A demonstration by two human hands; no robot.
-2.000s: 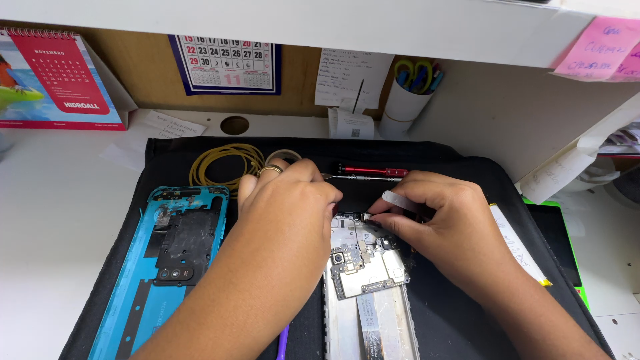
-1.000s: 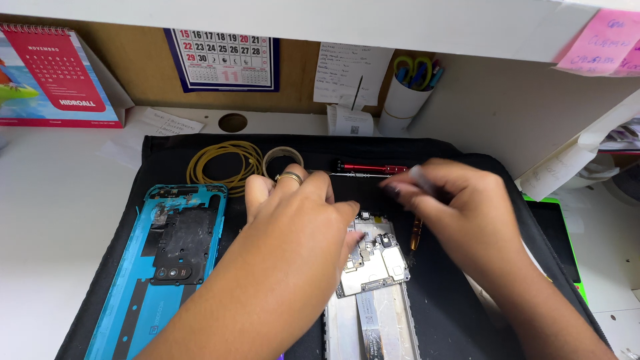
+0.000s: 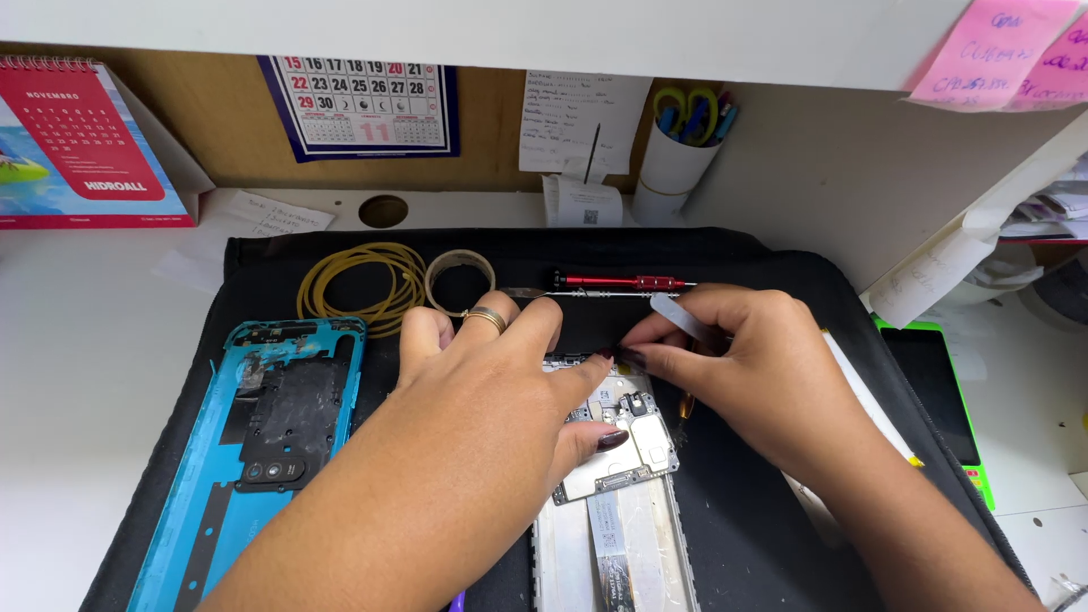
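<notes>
An opened phone frame [image 3: 561, 552] lies on the black mat with a metal-shielded circuit board [image 3: 625, 459] tilted at its upper part. My left hand [image 3: 493, 391] spreads over the board, thumb and a fingertip resting on it; nothing is seen held in it. At the frame's top edge, my right hand [image 3: 731, 348] works with thumb and index fingertips close together, with a flat grey metal tool, likely tweezers [image 3: 680, 319], held in its fingers. What lies between the fingertips is too small to tell. A flex cable [image 3: 610, 544] runs down the frame.
A blue phone back cover [image 3: 191, 527] lies left. Behind are a coil of yellow cord [image 3: 310, 293], a tape roll [image 3: 486, 270], a red screwdriver [image 3: 612, 280] and a metal spatula [image 3: 569, 293]. A green-edged device [image 3: 931, 382] sits right; a pen cup [image 3: 671, 174] stands behind.
My right hand, lifted a little above the frame one second ago, is back at its top edge. My left thumb and fingers have shifted on the board.
</notes>
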